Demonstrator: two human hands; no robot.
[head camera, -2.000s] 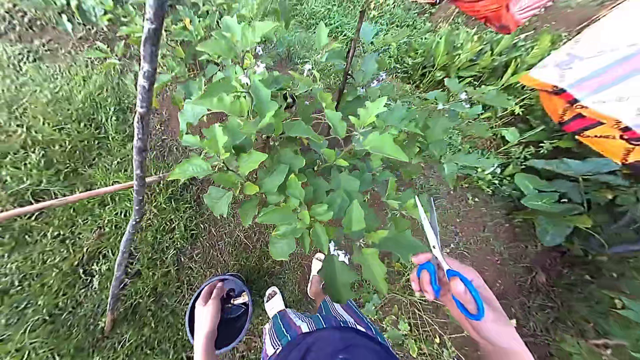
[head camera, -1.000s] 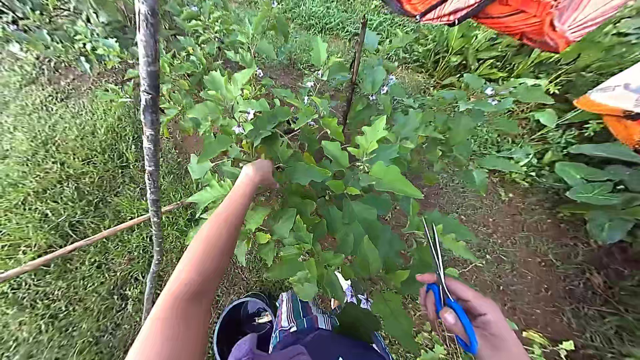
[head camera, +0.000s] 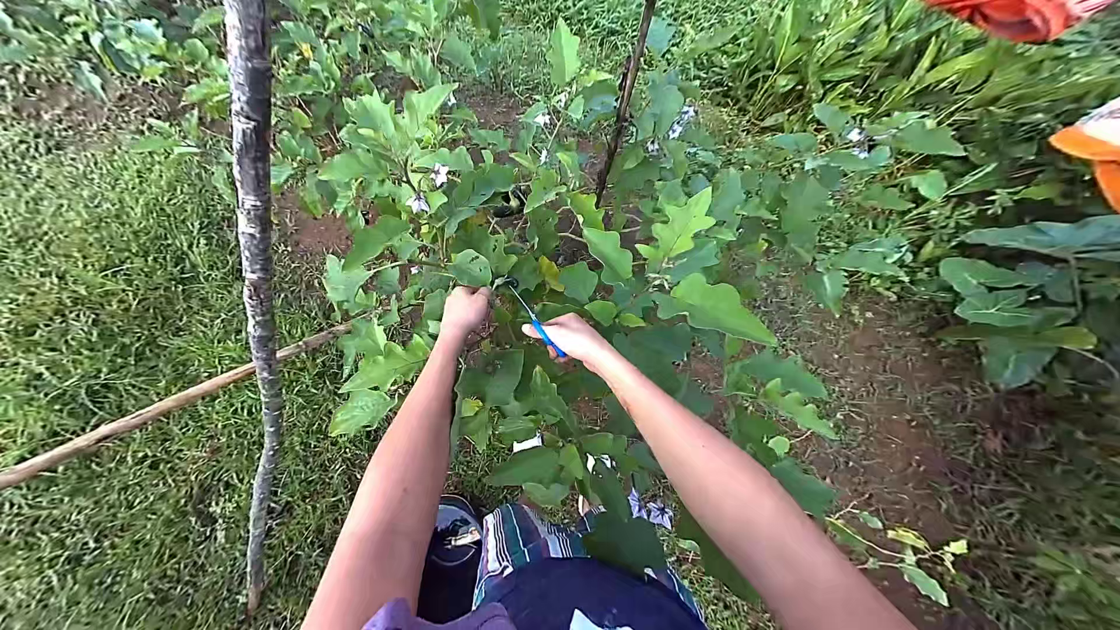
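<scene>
My right hand (head camera: 569, 339) is closed on blue-handled scissors (head camera: 544, 335), whose metal blades point up and left into the foliage. Beside their tips, my left hand (head camera: 468, 311) is closed among the stems of a leafy eggplant plant (head camera: 717, 306); what its fingers grip is hidden. Pale purple flowers (head camera: 418, 203) show on the plant. A dark bucket (head camera: 448, 577) with some things inside stands low in the view, partly covered by my left forearm.
An upright wooden pole (head camera: 255, 262) stands at left, crossed by a slanting stick (head camera: 166, 404). A thin dark stake (head camera: 623, 109) rises within the plant. Orange cloth (head camera: 1024, 17) hangs at upper right, above broad-leaved plants (head camera: 1015, 306).
My left hand has gone from the bucket into the plant. My right hand has brought the scissors from the plant's right side in beside my left hand.
</scene>
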